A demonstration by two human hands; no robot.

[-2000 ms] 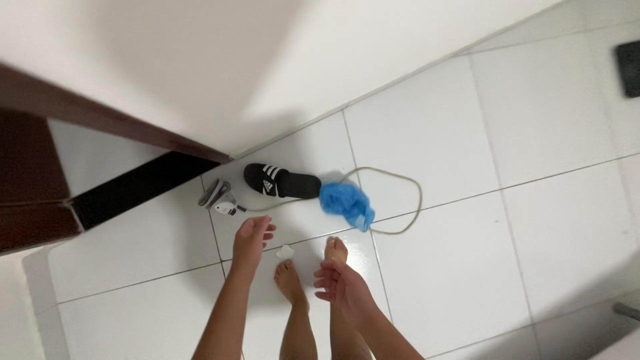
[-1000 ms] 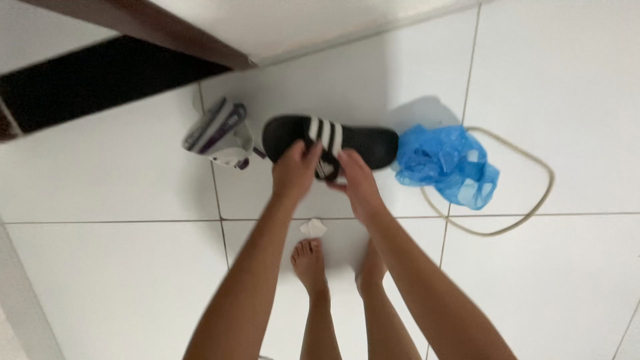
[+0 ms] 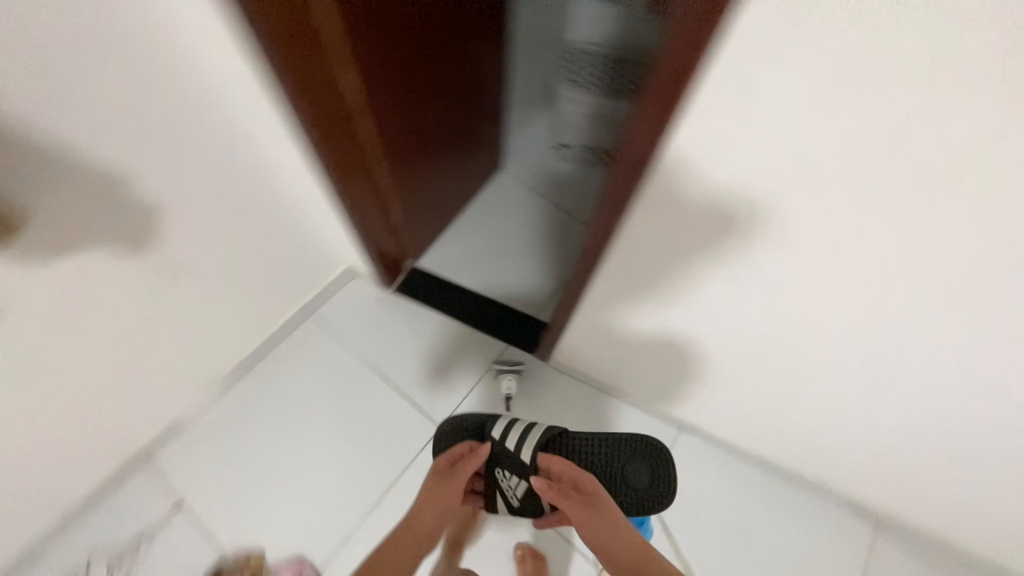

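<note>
A black Adidas slide sandal [image 3: 624,468] with white stripes is held up above the floor, its toe end to the left. My left hand [image 3: 462,480] grips the near edge at the left of the strap. On the strap's right side, my right hand [image 3: 570,490] has its thumb and fingers closed on the sandal. Just beyond it on the tiles is a small grey and white appliance [image 3: 508,380] with a dark cord. Part of a blue plastic bag [image 3: 642,526] shows beneath the sandal's right end, mostly hidden.
An open doorway with a dark red-brown wooden frame [image 3: 616,184] and a black threshold strip [image 3: 472,308] lies ahead. White walls flank it. My bare feet [image 3: 530,558] are at the bottom edge. Blurred objects [image 3: 264,564] show at the lower left.
Both hands were apart and empty two seconds ago, with the sandal on the floor. They have taken hold of it and it is now lifted. The view has swung toward the doorway.
</note>
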